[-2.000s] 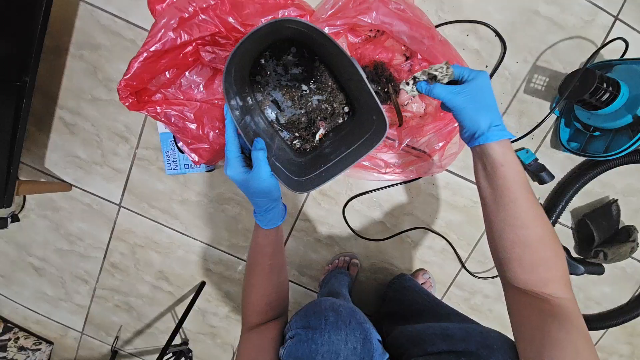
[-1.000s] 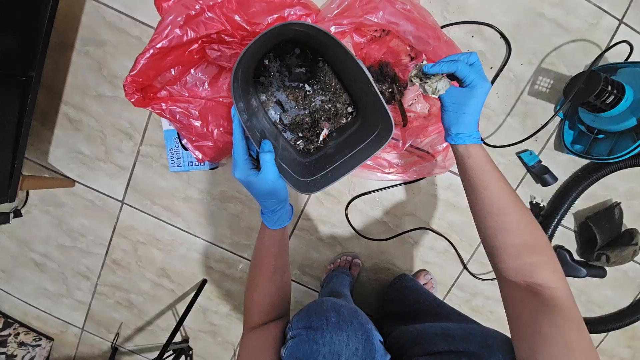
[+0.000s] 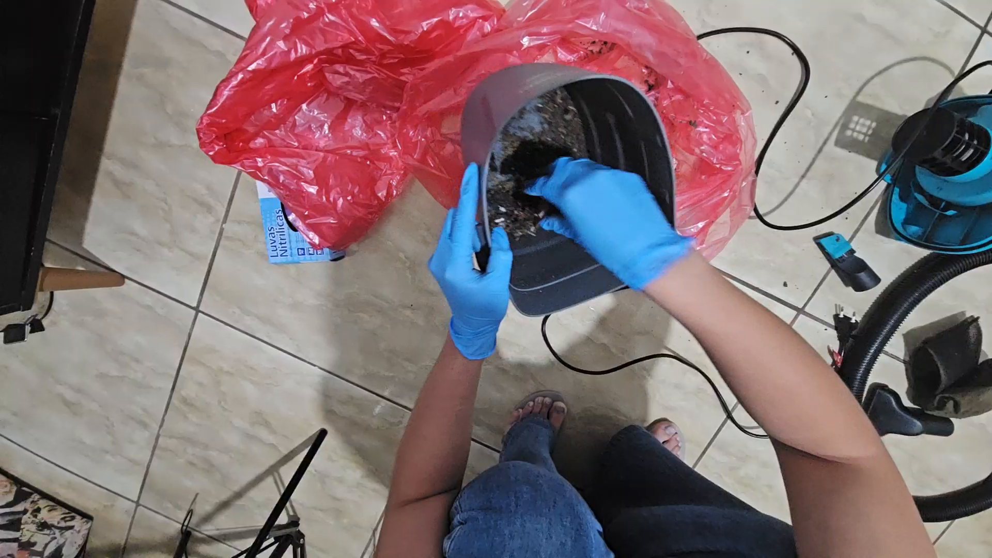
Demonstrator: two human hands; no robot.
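Observation:
My left hand (image 3: 473, 267), in a blue nitrile glove, grips the rim of a dark grey plastic container (image 3: 558, 283), tilted on its side. Brown dirt and debris (image 3: 570, 124) lie inside it. My right hand (image 3: 604, 213), gloved alike, reaches into the container, its fingertips at a dark clump (image 3: 535, 159) of dirt; whether they grip it is hard to tell. Behind and below the container spreads a red plastic bag (image 3: 341, 101) with bits of dirt in it.
A glove box (image 3: 283, 232) sits partly under the bag. On the right are a blue vacuum cleaner part (image 3: 942, 186), its black hose (image 3: 891, 310), a small nozzle (image 3: 846, 262) and a dark cloth-like piece (image 3: 945, 368). A black cable (image 3: 806, 85) crosses the tiled floor. A black stand (image 3: 287, 496) is at lower left.
My right hand has moved left from over the bag into the container. The pale crumpled piece it held is no longer visible. The container has been tipped onto its side.

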